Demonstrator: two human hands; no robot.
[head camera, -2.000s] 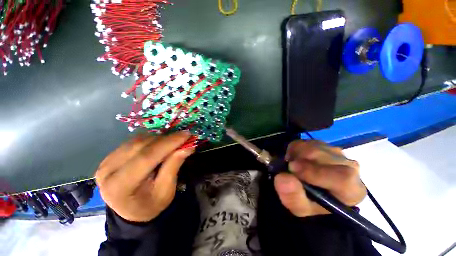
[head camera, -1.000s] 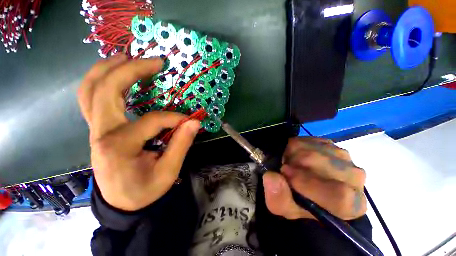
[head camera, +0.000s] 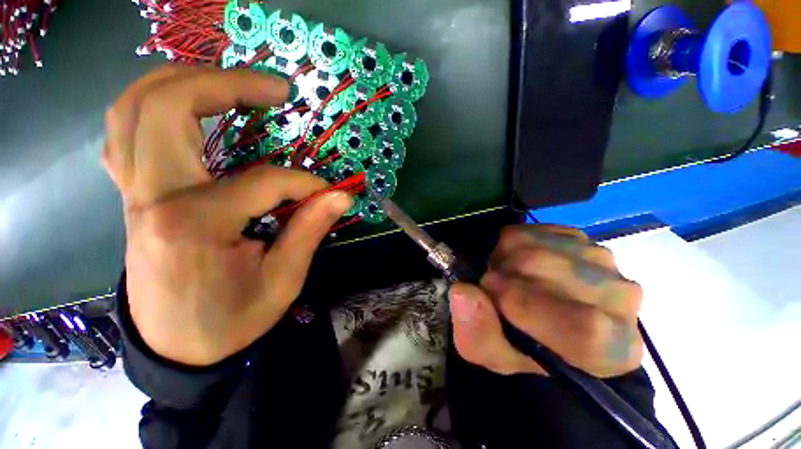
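My left hand (head camera: 206, 210) pinches several short red lead wires (head camera: 347, 186) between thumb and index finger, their ends at the lower right part of the PCB panel. The PCB panel (head camera: 329, 50) is green, of joined round boards with dark centres, lying on the dark mat with red wires across it; my left hand hides part of its left side. My right hand (head camera: 553, 302) holds the soldering iron (head camera: 430, 245) like a pen. Its silver tip points up-left, at or very near the boards by the wire ends; contact is unclear.
A black phone (head camera: 562, 114) lies right of the panel, with a blue solder reel (head camera: 733, 57) beyond it and an orange box (head camera: 782, 26) at the corner. Red wire heaps (head camera: 184, 31) lie at upper left. Black cable assemblies (head camera: 75, 338) hang at the near left edge.
My left hand has moved from the panel's near edge over its left side, still pinching red wires. The iron tip has shifted slightly up-left. The view has moved closer to the panel.
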